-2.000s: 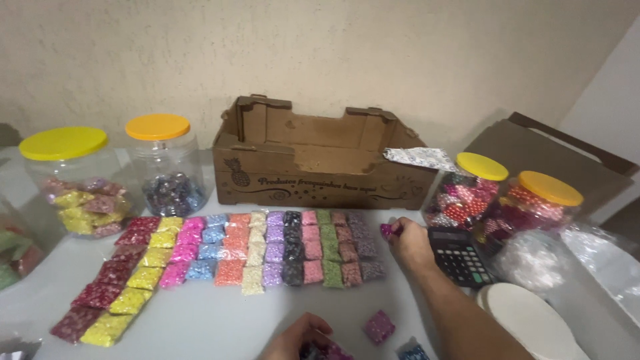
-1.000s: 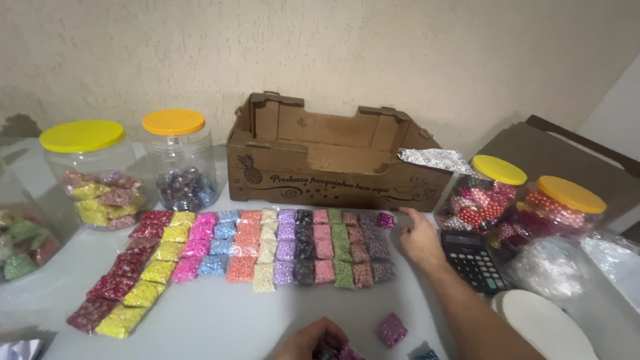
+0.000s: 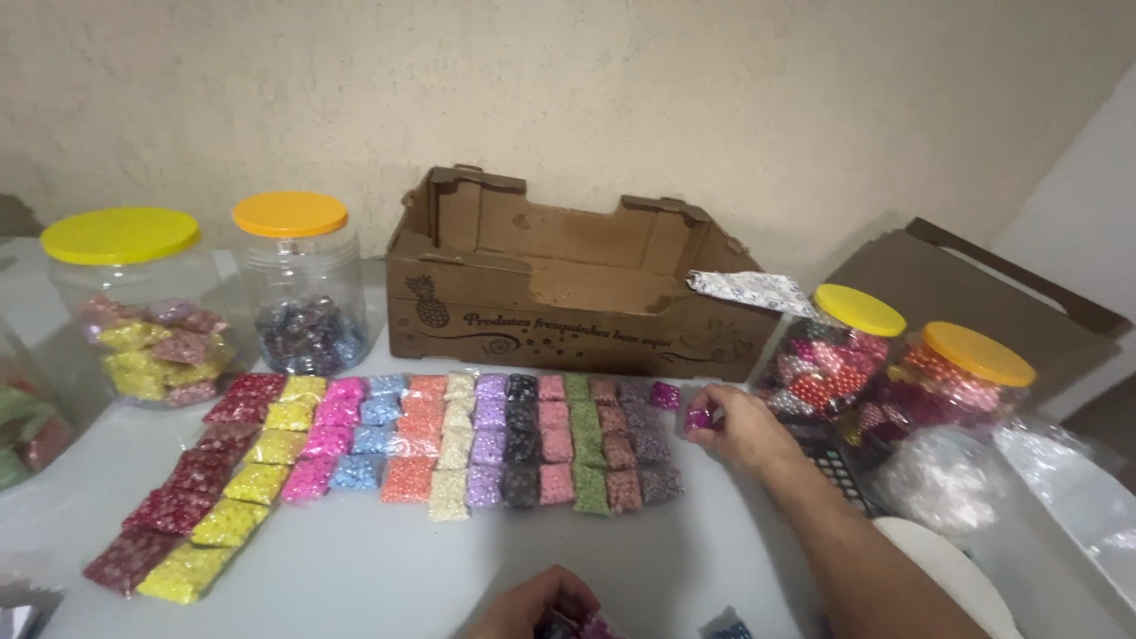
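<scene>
Between the fingertips of my right hand (image 3: 741,432) is a small magenta bead packet (image 3: 698,420), just right of the sorted columns. Another magenta packet (image 3: 665,396) lies on the table at the top right of those columns. My left hand (image 3: 541,608), at the bottom edge, holds dark pink and purple packets (image 3: 596,626), partly cut off by the frame. Columns of clear bead packets run across the table: dark red (image 3: 202,470), yellow (image 3: 251,484), hot pink (image 3: 328,441), blue (image 3: 358,441), orange (image 3: 410,477), cream (image 3: 451,488), lilac, black, pink, green (image 3: 589,448) and mauve (image 3: 655,444).
An open cardboard box (image 3: 568,333) stands behind the columns. Jars with yellow (image 3: 120,235) and orange (image 3: 289,214) lids stand left; two more jars (image 3: 821,359) stand right, by a calculator (image 3: 834,470), a clear plastic bundle (image 3: 945,479) and a white round lid (image 3: 945,568). A blue packet (image 3: 729,630) lies at the bottom edge.
One magenta packet, in my right hand two seconds ago, now lies at the top right of the columns. My right hand holds another. The loose packet near my left hand no longer shows.
</scene>
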